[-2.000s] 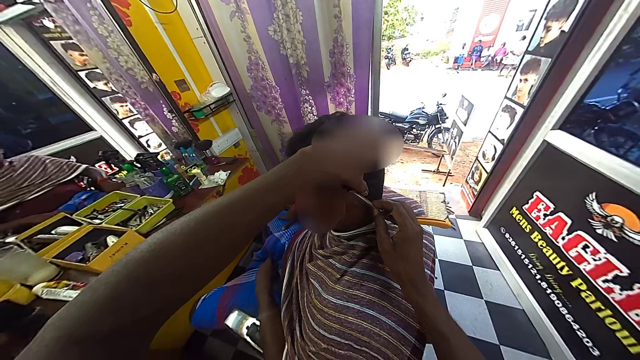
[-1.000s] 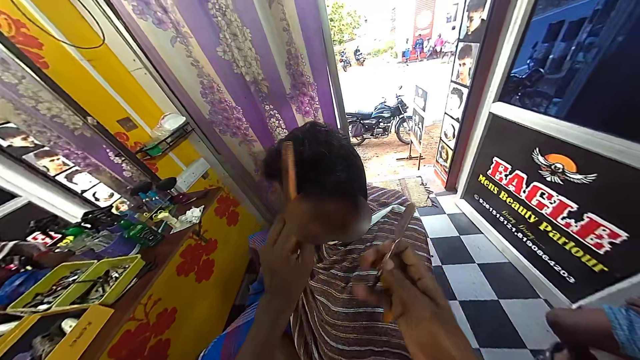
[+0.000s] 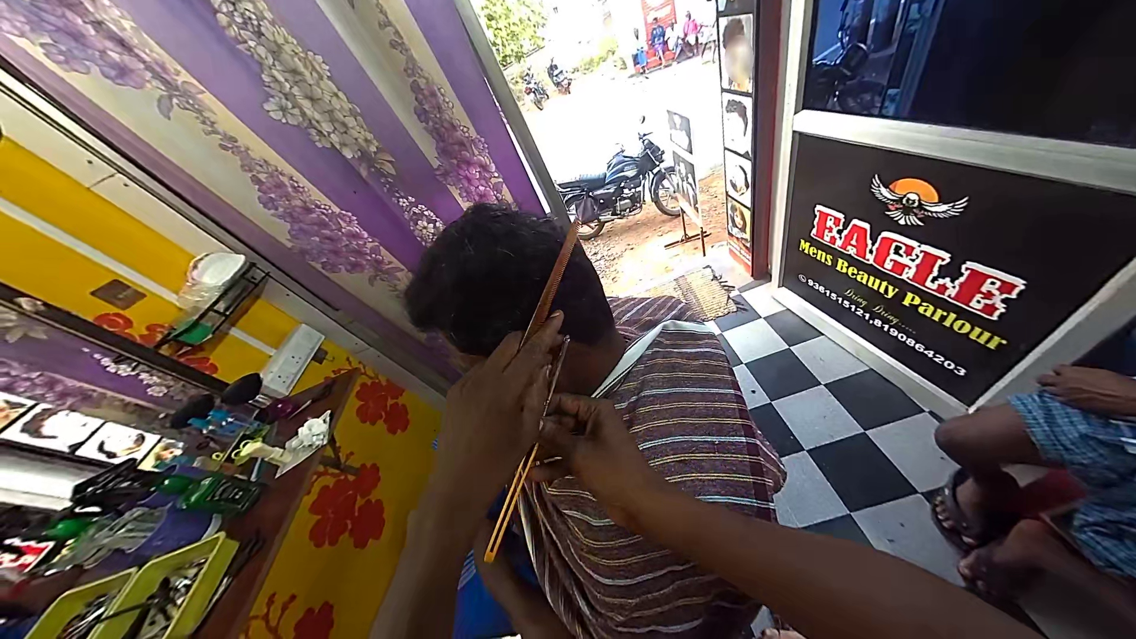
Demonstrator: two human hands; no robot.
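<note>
A seated person in a striped cape (image 3: 683, 426) has dark hair (image 3: 497, 266); the face is turned away to the left. My left hand (image 3: 497, 399) is at the side of the head by the neck, shut on an orange-brown comb (image 3: 555, 280) whose teeth lie against the hair. Just below and to the right, my right hand (image 3: 590, 448) pinches a slim metal tool (image 3: 555, 382), its tip near the nape. A slotted yellow handle (image 3: 510, 506) sticks out below the fingers, in line with it. It looks like a folding razor, but the fingers hide the joint.
At left, a counter (image 3: 297, 444) holds bottles and yellow-green trays (image 3: 169, 590) of tools. A purple floral curtain (image 3: 355, 115) hangs behind the head. Another person's bare legs (image 3: 1003, 453) are at right, near a black sign panel (image 3: 932, 248). A motorcycle (image 3: 621, 182) stands outside.
My right hand has come in beside my left hand at the nape. The comb, upright in front of the head a second ago, now lies at its side. The view has shifted closer.
</note>
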